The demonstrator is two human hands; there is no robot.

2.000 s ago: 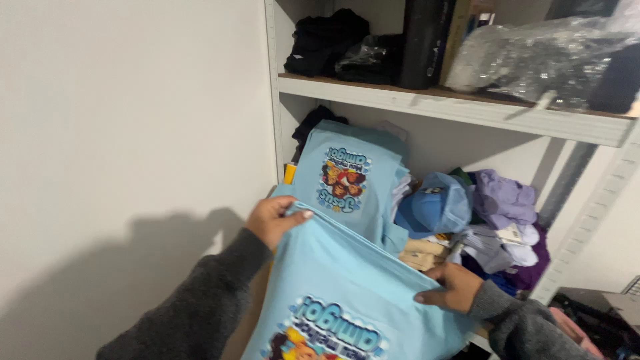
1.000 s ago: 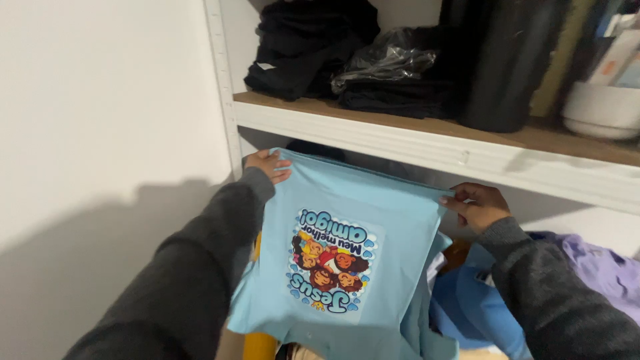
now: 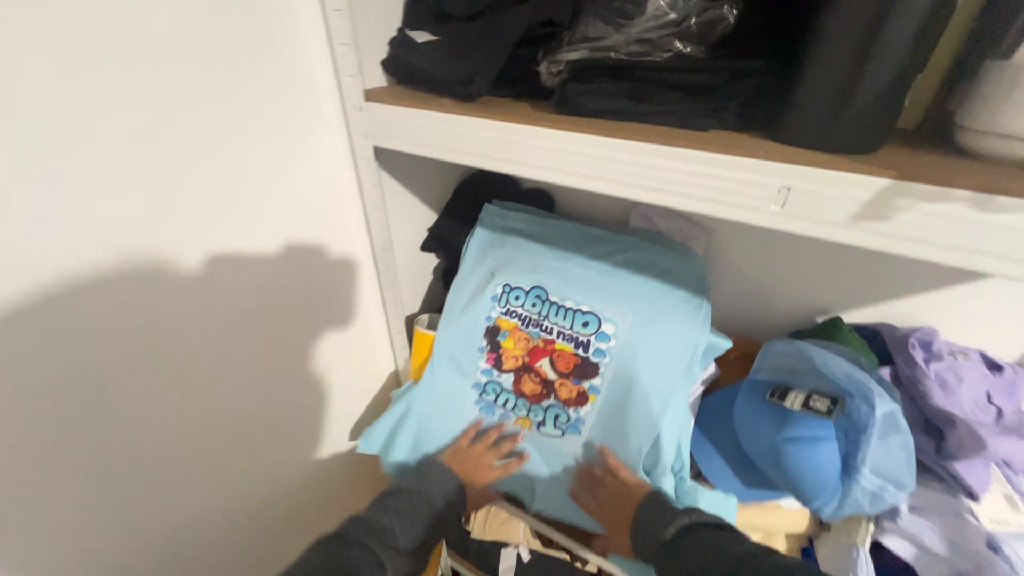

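Observation:
A light blue T-shirt with a colourful cartoon print lies upside down on a stack of similar shirts on the lower shelf. My left hand rests on its near part, just below the print, fingers spread. To the right, my right hand touches the same fabric with its fingers apart. Neither hand grips anything. The shirt's near edge hangs between and below the hands.
Blue caps and lilac garments lie right of the stack. A yellow roll and dark cloth are at its left. The upper shelf's white edge crosses above; black folded clothes sit there. A wall stands left.
The shirt was held up by its top corners in both hands; now it lies on the stack, let go. Both hands have moved down to its near part.

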